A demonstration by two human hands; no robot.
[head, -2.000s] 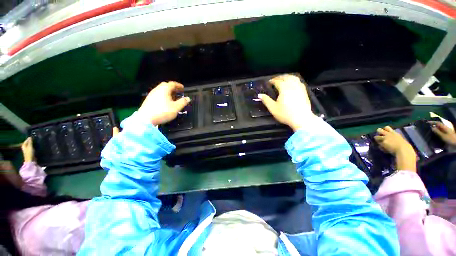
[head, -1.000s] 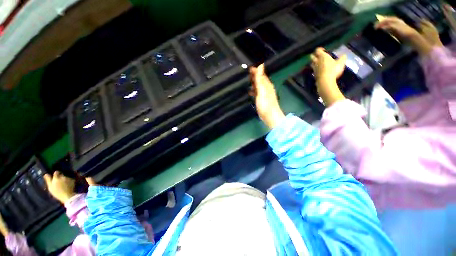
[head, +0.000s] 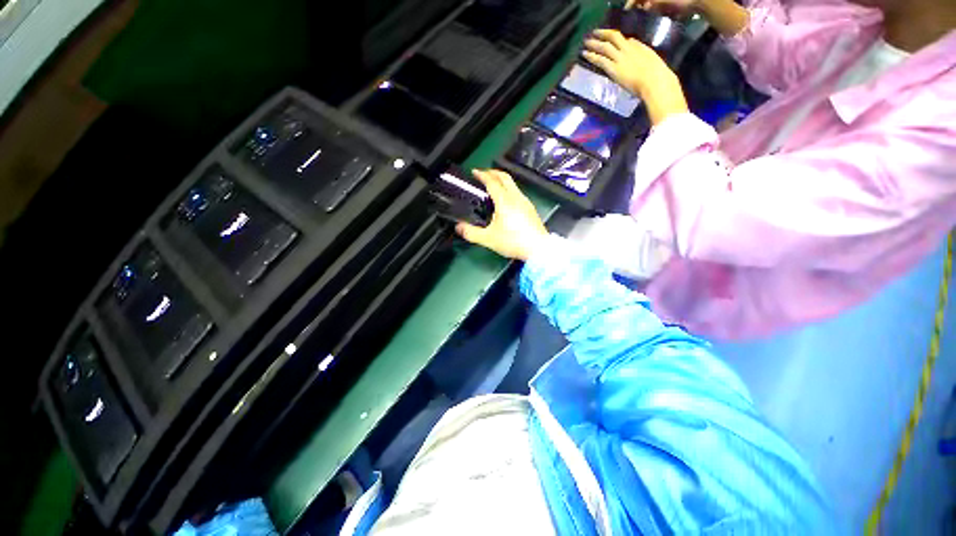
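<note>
A stack of black foam trays (head: pixel 213 356) lies tilted across the left of the view. Its top tray holds several black phones (head: pixel 243 227) in recesses, backs up, with camera lenses at one end and small white lettering. My right hand (head: pixel 507 217) is at the stack's right end, closed around a small dark block (head: pixel 462 197) with a shiny pale edge. It may be a stack of cards or films; I cannot tell surely. My left hand is not visible; only its light-blue sleeve shows at the bottom edge.
Another black tray (head: pixel 419 91) with dark slots lies beyond the stack. At the upper right, a person in a pink smock (head: pixel 776 199) reaches over a tray of phones (head: pixel 574 123). The green bench edge (head: pixel 404 361) runs diagonally below the stack.
The view has turned toward the right, so the trays look more tilted. My right hand, earlier beside the tray end, now holds the dark block. My left hand has gone out of sight.
</note>
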